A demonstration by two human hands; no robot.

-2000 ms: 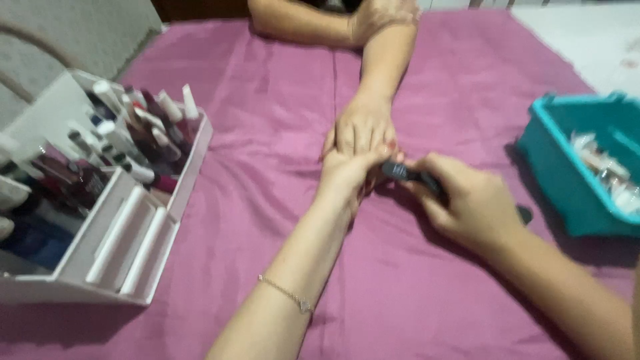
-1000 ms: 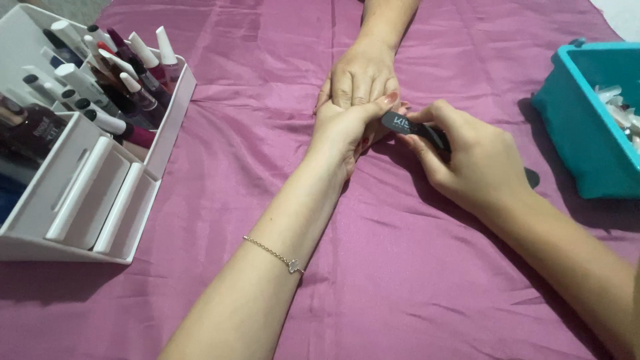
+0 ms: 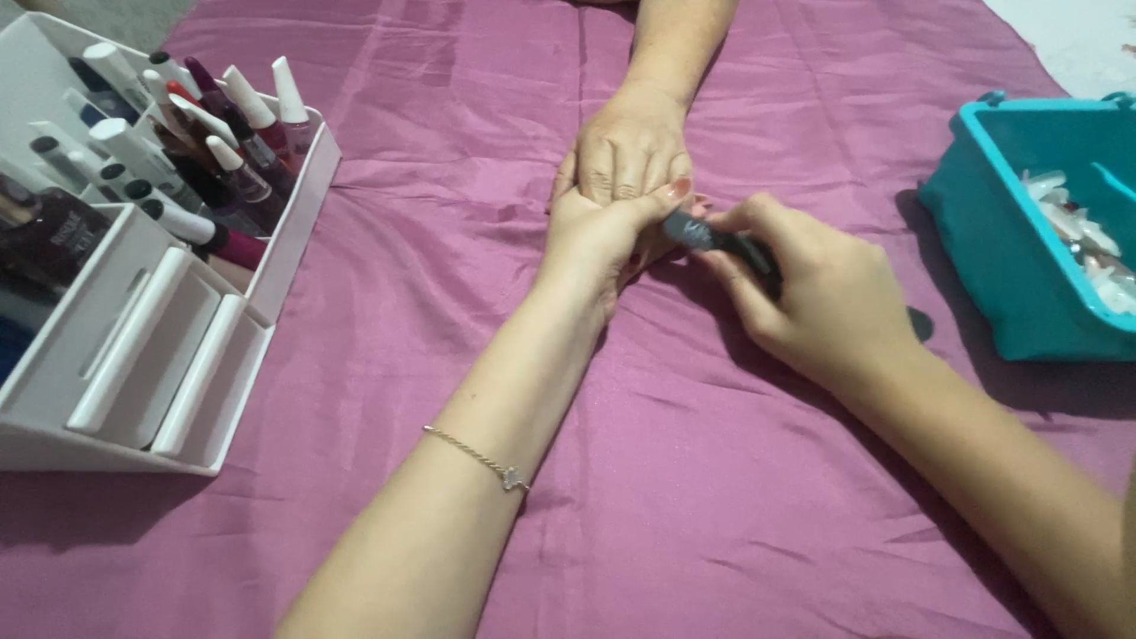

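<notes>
My left hand (image 3: 590, 235), with a thin chain bracelet (image 3: 479, 459) on its forearm, holds the fingers of another person's hand (image 3: 635, 146), its thumb near their fingertips. Between the thumb and fingers of my right hand (image 3: 799, 284) is a dark nail file (image 3: 723, 244). The file's front end lies at the other person's fingertips, close to my left thumb; its far end shows past the heel of my right hand. Which nail it touches cannot be told, as the fingers overlap there.
On the left stands a white organizer (image 3: 306, 209) with drawers, full of nail polish bottles (image 3: 235, 173). A teal plastic basket (image 3: 1003, 266) at the right holds small clear and white pieces (image 3: 1074, 222). A wrinkled pink cloth (image 3: 710, 497) covers the table under the hands.
The view has tilted down and closer since the earliest frame, where the other person's second hand showed on their forearm. My hands keep about the same hold.
</notes>
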